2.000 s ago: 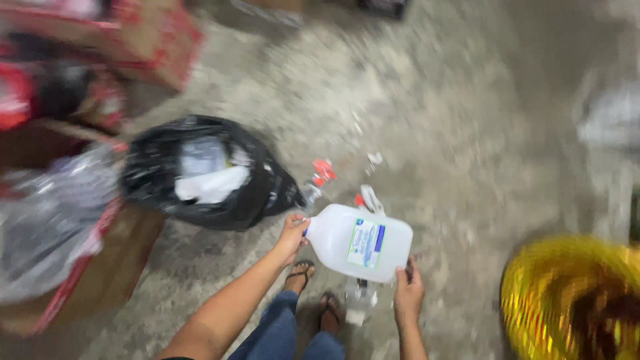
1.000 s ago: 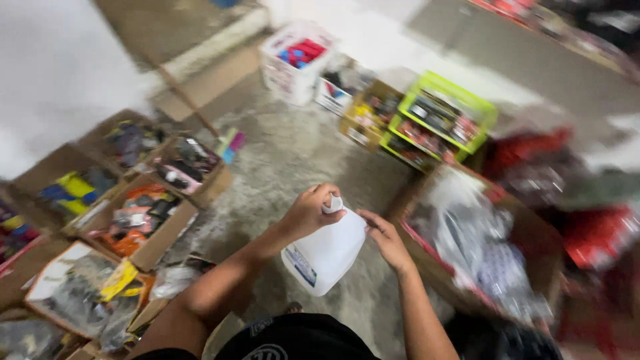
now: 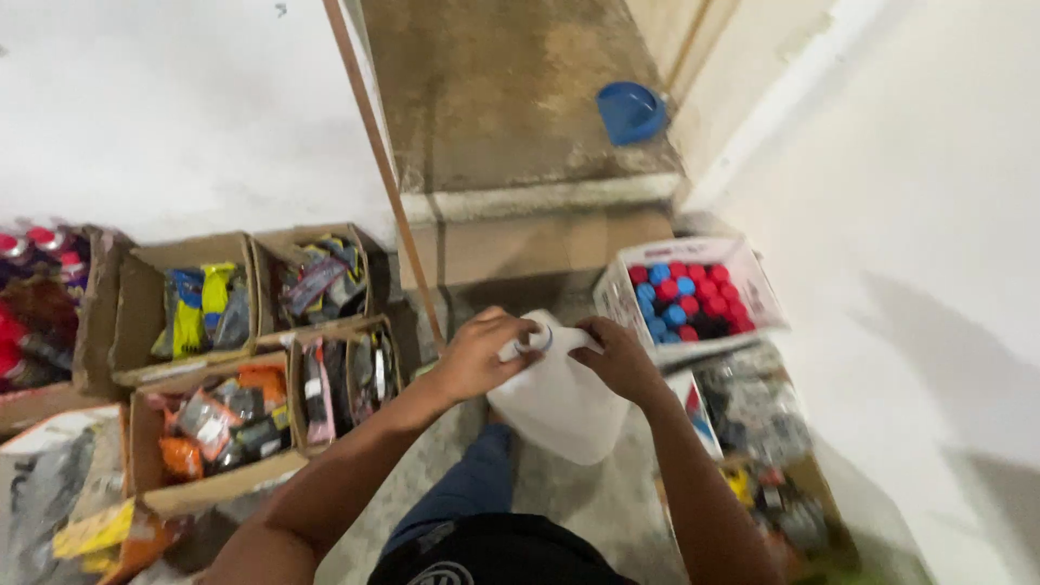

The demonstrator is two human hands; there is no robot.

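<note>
A translucent white plastic jug [image 3: 565, 406] hangs in front of my body, its neck toward the top of the view. My left hand [image 3: 487, 353] is closed around the neck, with a thumb and finger at the mouth; whether a cap sits there is too blurred to tell. My right hand [image 3: 613, 357] grips the jug by its handle beside the neck. The underside of the jug is hidden.
Cardboard boxes [image 3: 215, 479] of packaged goods line the left side. At right stands a white crate [image 3: 691, 345] of red- and blue-capped containers. Ahead are a concrete step [image 3: 552, 195], a leaning wooden stick [image 3: 382, 154] and a blue dustpan [image 3: 630, 114].
The view has swung widely, from the black bag on the floor to the doorway step. The jug, held across with its base at right two seconds ago, now has its neck pointing away from me.
</note>
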